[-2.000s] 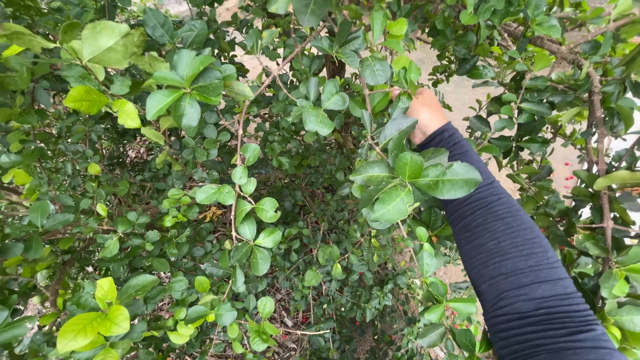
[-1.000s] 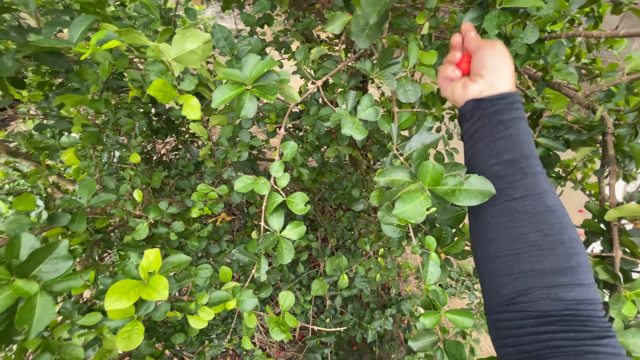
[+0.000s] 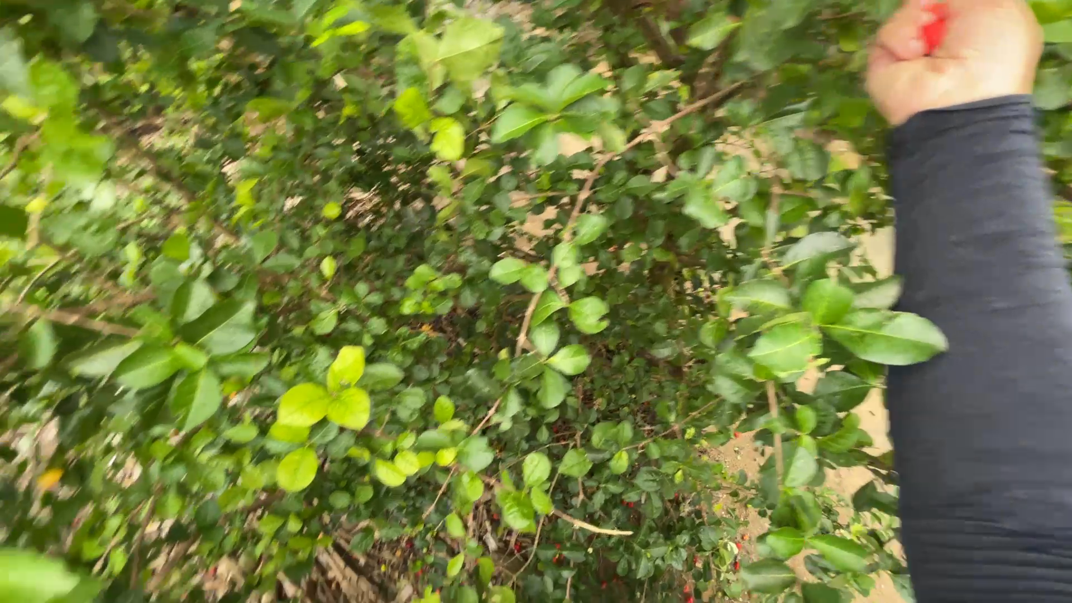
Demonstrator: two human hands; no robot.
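My right hand (image 3: 959,59), in a dark ribbed sleeve (image 3: 976,335), is at the top right of the head view, cut off by the upper edge. Its fingers are curled around a small red fruit (image 3: 934,27), part of which shows between them. Green leaves surround the hand, and one leafy twig (image 3: 883,335) overlaps the sleeve's left edge. My left hand is not in view.
A dense leafy shrub fills most of the view. A thin brown branch (image 3: 586,188) curves down its middle, and a bare twig (image 3: 595,528) juts out below. Small red fruits show low among the leaves near sandy ground (image 3: 737,456).
Two seconds ago my right hand was among the leaves at upper centre-right. It has drawn back from them, and the red fruit has shown in its fingers since one second ago.
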